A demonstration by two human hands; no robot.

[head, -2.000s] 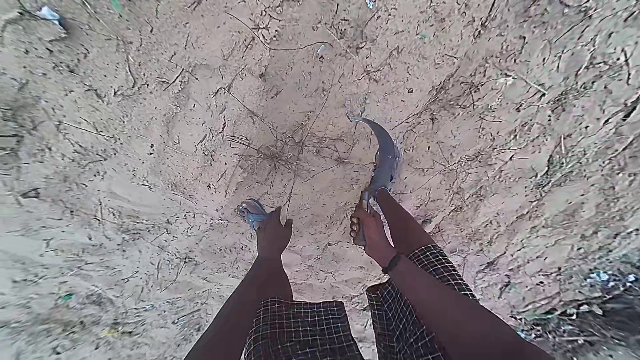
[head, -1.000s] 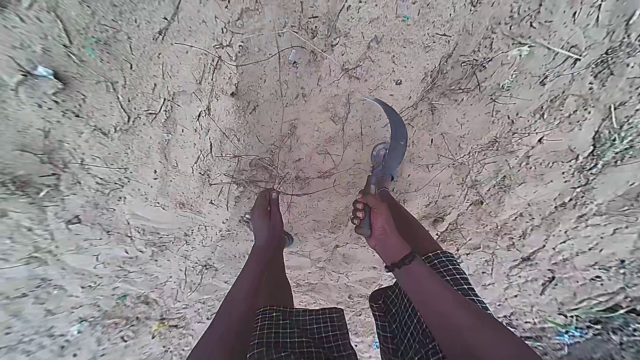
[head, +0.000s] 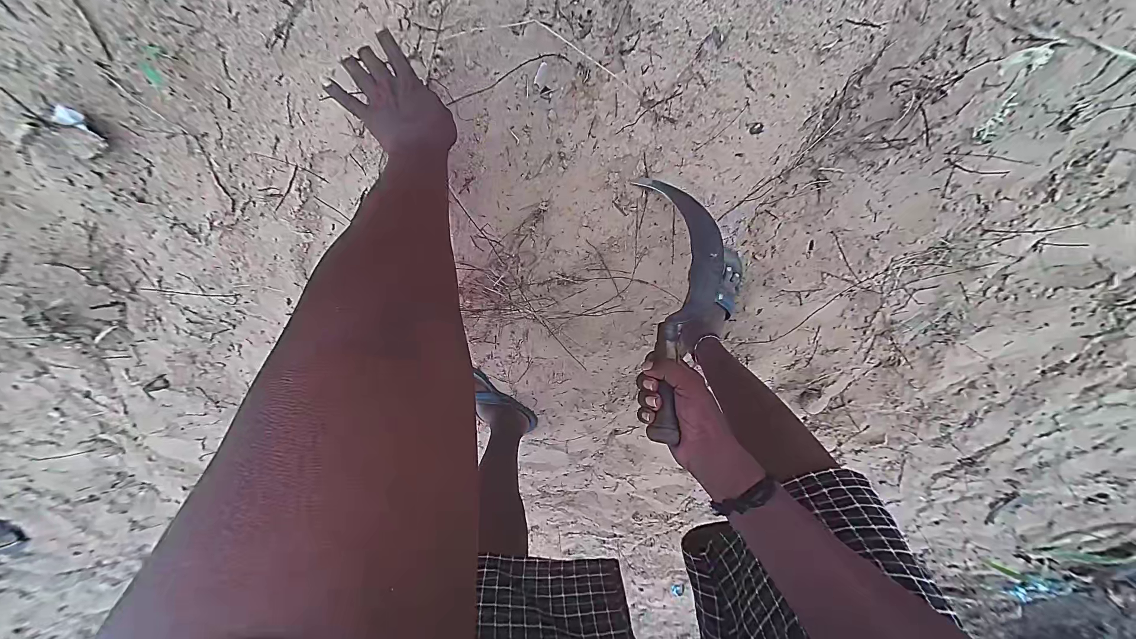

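My right hand point(head: 688, 408) is closed round the dark handle of a sickle point(head: 701, 240), at the right of centre. The curved metal blade points up and its tip bends to the left. Part of my right foot in a sandal point(head: 733, 282) shows behind the blade. My left hand point(head: 399, 102) is stretched far forward at the upper left, fingers spread, holding nothing. Under it lies sandy ground with thin twigs. A heap of dry twigs point(head: 524, 284) lies between the left forearm and the sickle.
My left foot wears a blue sandal point(head: 501, 401), partly behind the left forearm. White litter point(head: 69, 117) lies at the far left and a green scrap point(head: 153, 69) near it. Dry stems point(head: 825, 133) cross the sand at the upper right. Bluish litter point(head: 1034, 587) lies at the lower right.
My left hand has moved from near the left foot to far forward and up, and its fingers have spread. The right hand keeps hold of the sickle.
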